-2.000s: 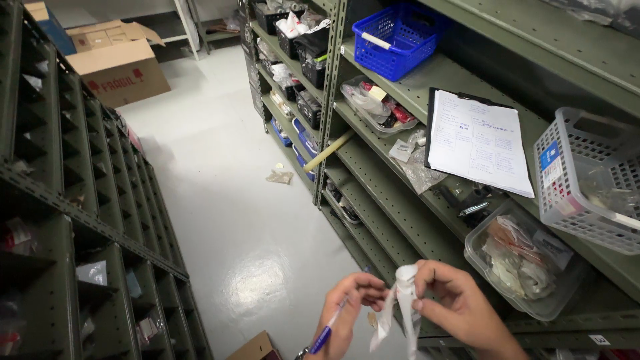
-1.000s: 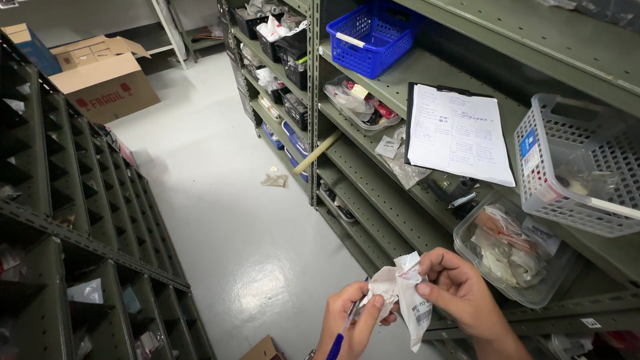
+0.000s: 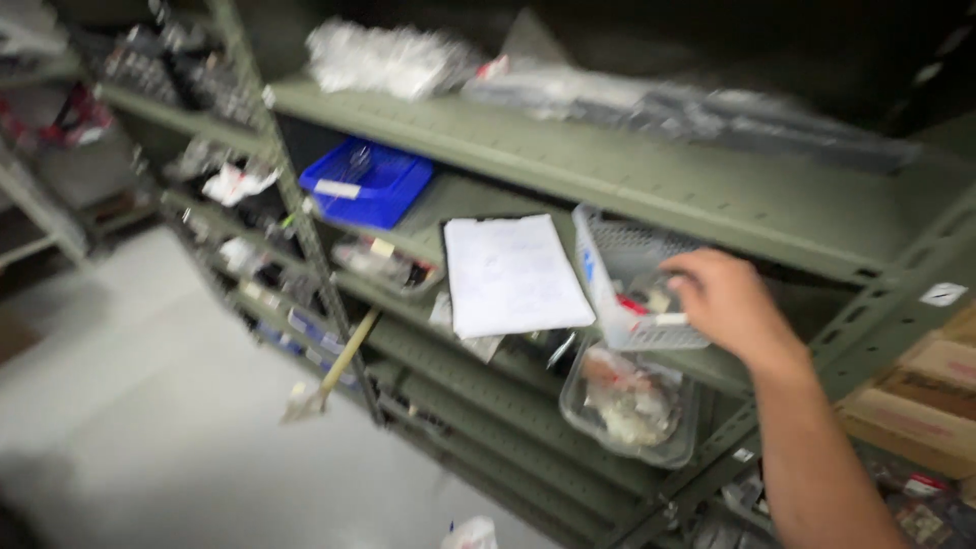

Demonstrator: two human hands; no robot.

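Observation:
My right hand (image 3: 713, 301) is over the right end of a grey perforated plastic basket (image 3: 663, 334), its fingers curled above the small bagged items inside; whether it holds one of them cannot be told. Left of the basket, a clipboard with written sheets (image 3: 515, 278) lies on the shelf. Below the basket is a clear plastic tub (image 3: 572, 415) of bagged parts. My left hand is out of view; a white crumpled packet (image 3: 470, 534) and a bit of blue show at the bottom edge. The picture is blurred.
A blue plastic basket (image 3: 412, 191) stands left on the green metal shelf (image 3: 610, 168). Plastic-wrapped items (image 3: 389, 61) lie on the shelf above. A yellowish rod (image 3: 351, 351) sticks out over the floor. Cardboard boxes (image 3: 907, 396) are stacked at the right.
My right hand has left the white packet and moved to the grey basket. My left hand has gone out of view. The view has swung right and up.

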